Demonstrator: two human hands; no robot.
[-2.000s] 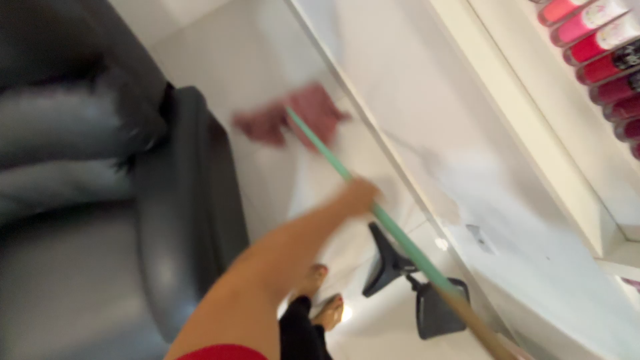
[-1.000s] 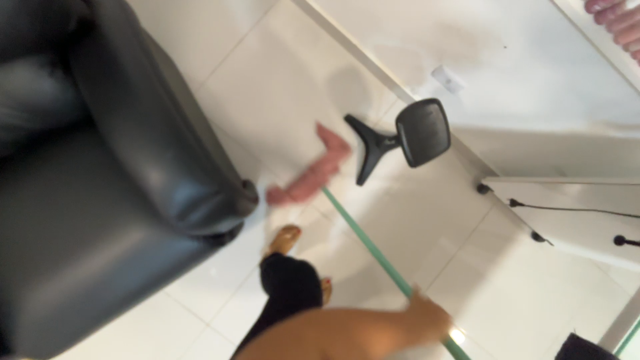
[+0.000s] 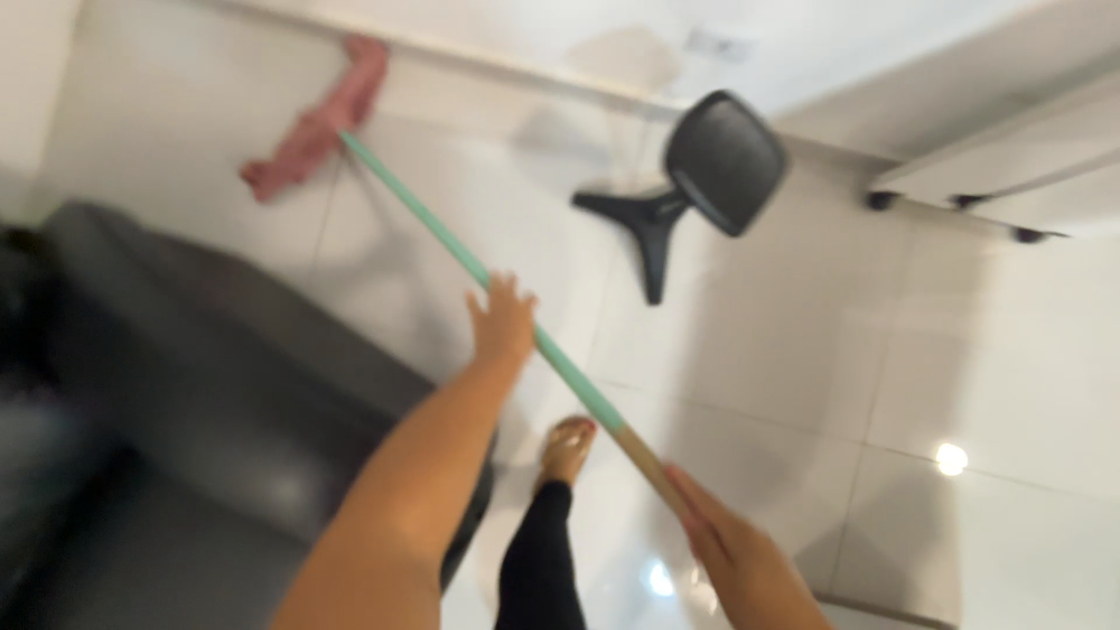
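Note:
A long pole [image 3: 420, 210], green with a tan lower section, slants across the floor in the head view. Its far end meets a bunched pink cloth [image 3: 319, 131] lying on the tiles. My left hand [image 3: 505, 319] lies over the middle of the pole, fingers spread and not wrapped round it. Around the tan section near the pole's lower end, my right hand [image 3: 713, 525] is closed, with part of its grip hidden. The picture is blurred.
A dark armchair or sofa [image 3: 254, 350] fills the lower left. Right of the pole stands a black pedestal [image 3: 647, 219] with a squarish pad [image 3: 726, 162]. A white unit on casters [image 3: 997, 166] is at upper right. My foot [image 3: 564, 446] is beside the pole.
The cloth at the pole's end has moved away from the armchair's front corner, now close to the base of the white wall or panel. My left hand's fingers have spread. The view has turned.

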